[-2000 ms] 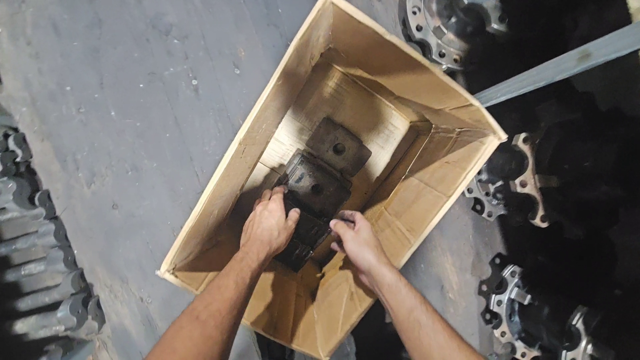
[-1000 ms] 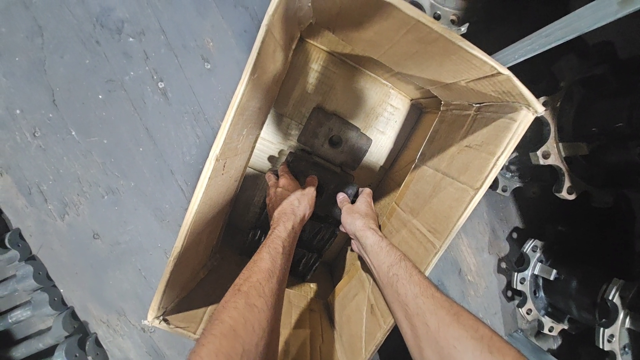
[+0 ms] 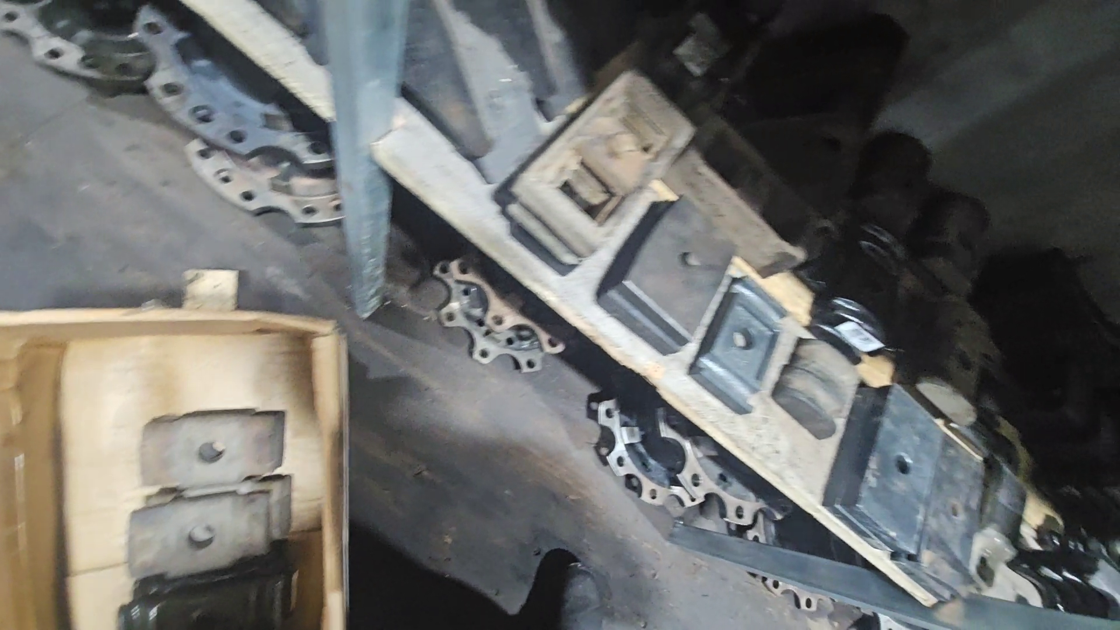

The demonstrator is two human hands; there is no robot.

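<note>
Neither my left hand nor my right hand is in the head view. At the lower left, an open cardboard box [image 3: 337,455] holds several metal plates. The uppermost metal plate [image 3: 249,437] is brownish grey with a round hole in its middle. Just below it lies a similar holed plate [image 3: 232,534], partly overlapping another piece. A darker metal part [image 3: 206,608] is cut off by the bottom edge of the view.
A shelf board [image 3: 542,306] runs diagonally, bearing several metal blocks [image 3: 682,262]. A metal upright [image 3: 363,175] stands before it. Scalloped, holed metal rings [image 3: 499,324] lie on the floor [image 3: 437,490] along the shelf. A dark shoe [image 3: 569,595] shows at the bottom.
The view has swung strongly towards the shelf, blurring slightly. Both my hands, which were on the metal plates in the box, have left the view; the plates lie in the box.
</note>
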